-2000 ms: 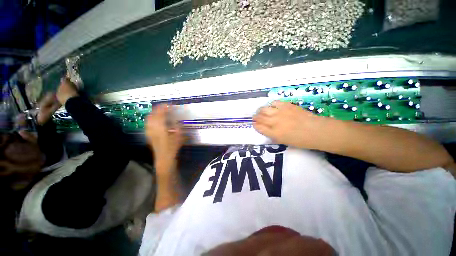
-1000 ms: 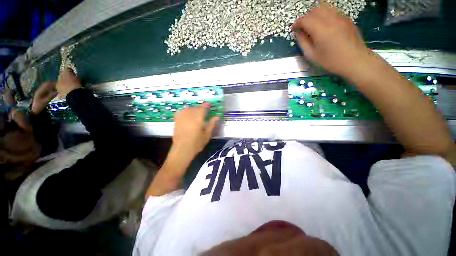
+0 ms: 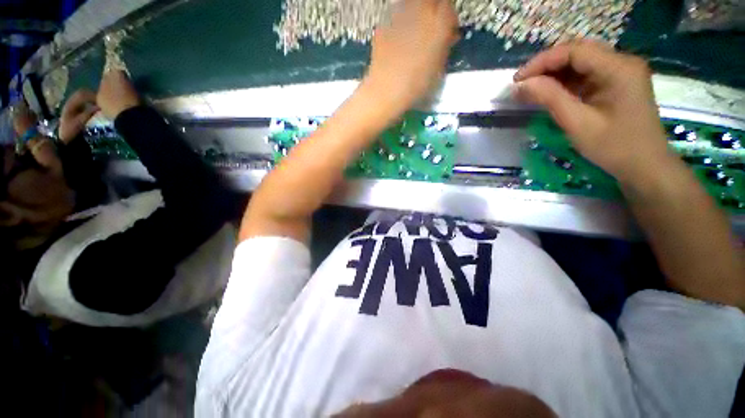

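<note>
My left hand (image 3: 412, 49) reaches across the rail to the near edge of the pale component pile (image 3: 539, 20). It is blurred and its fingertips are hidden. My right hand (image 3: 600, 106) hovers over the far rail with thumb and forefinger close together; a tiny pale bit may be at the tips, but I cannot tell. A green circuit board (image 3: 417, 147) lies in the track, partly under my left forearm. A second board (image 3: 559, 163) lies below my right hand, and a third (image 3: 707, 163) is at the right, partly behind my right forearm.
Metal rails (image 3: 482, 200) run along both sides of the boards. A greyish bag (image 3: 715, 15) lies at the top right of the green worktop (image 3: 196, 61). At the left, a neighbouring person's dark sleeve (image 3: 167, 159) reaches to the track, near a small component pile (image 3: 113, 51).
My left hand has gone from the board up to the pile. My right hand has left the pile and come back over the far rail. The boards have shifted right.
</note>
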